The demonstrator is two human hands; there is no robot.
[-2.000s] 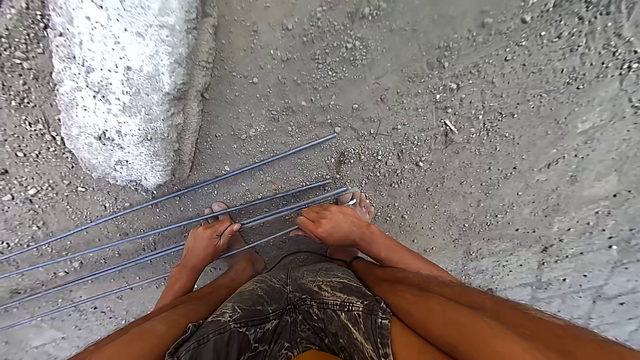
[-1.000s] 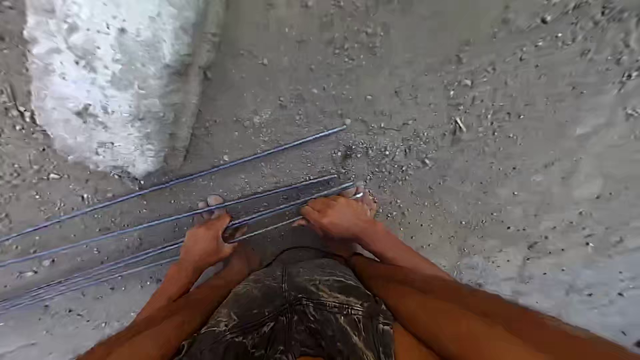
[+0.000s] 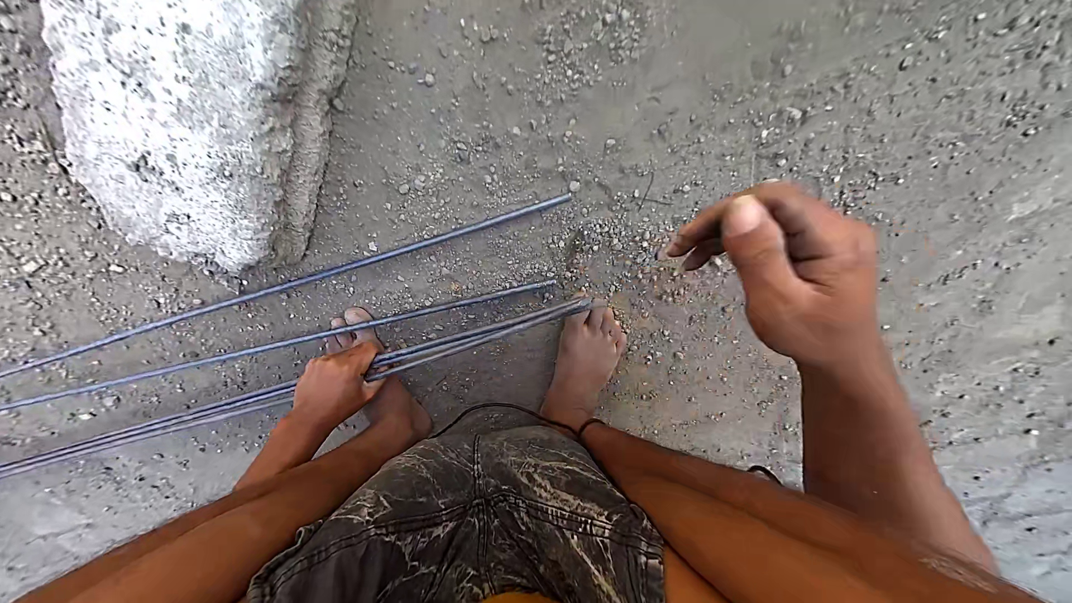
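Note:
My left hand [image 3: 335,381] is closed round a bundle of thin steel rebar rods [image 3: 481,332], a little above my left foot. The bundle's ends lie over the toes of my right foot [image 3: 586,352]. Two more rods lie apart from it: a middle rod [image 3: 452,303] that crosses my left toes, and an upper rod [image 3: 402,249] farther from me. My right hand [image 3: 804,268] is raised at the right, away from the rods, its fingers curled and thumb apart. No rod shows in it.
A large rough block of pale concrete or stone [image 3: 176,126] rests at the upper left, close to the upper rod. Gravelly ground [image 3: 670,385] with small loose stones surrounds my bare feet. A thin dark cord [image 3: 502,406] runs by my right ankle.
My right hand has let go of the rods and moved up and to the right. My left hand stays on the bundle, whose rods now lie closer together than two seconds ago.

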